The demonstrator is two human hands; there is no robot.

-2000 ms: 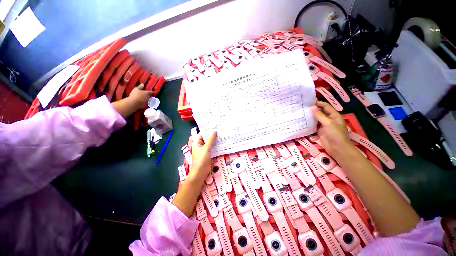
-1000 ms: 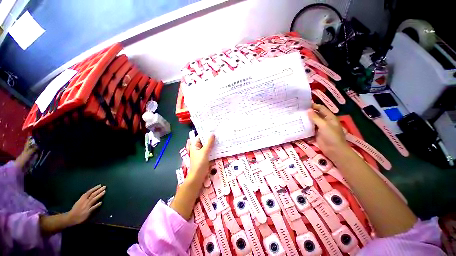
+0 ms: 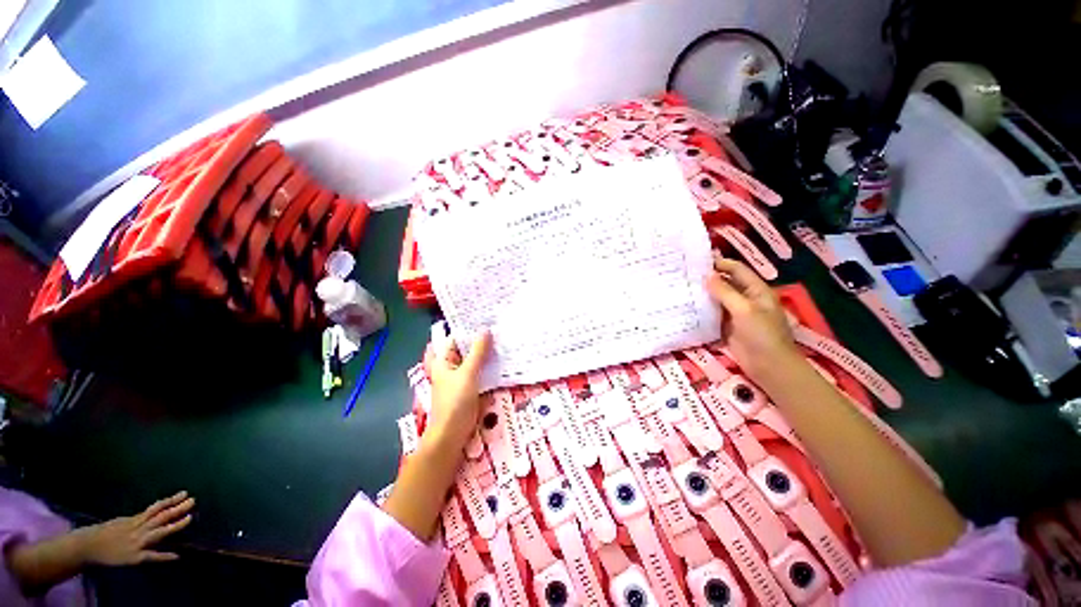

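Observation:
A white printed form [image 3: 569,279] with lines of small text is held up flat over the watches. My left hand [image 3: 456,374] grips its lower left corner, thumb on top. My right hand [image 3: 753,311] grips its right edge. Under and in front of it, rows of pale pink smartwatches [image 3: 626,489] with round dark sensor spots lie on a red tray, straps laid out. More pink watches [image 3: 533,154] on red trays stand behind the form, partly hidden by it.
Stacked red trays [image 3: 196,202] with dark contents stand left. A white bottle [image 3: 353,306] and blue pen [image 3: 366,372] lie between. A co-worker's hand [image 3: 136,534] is at lower left. A tape dispenser [image 3: 966,178], a dark-screened watch [image 3: 852,276] and a black hoop [image 3: 723,59] are at right.
The co-worker's hand has left the stacked trays and drawn back to the lower left. My hands still hold the form the same way. The whole view has shifted slightly.

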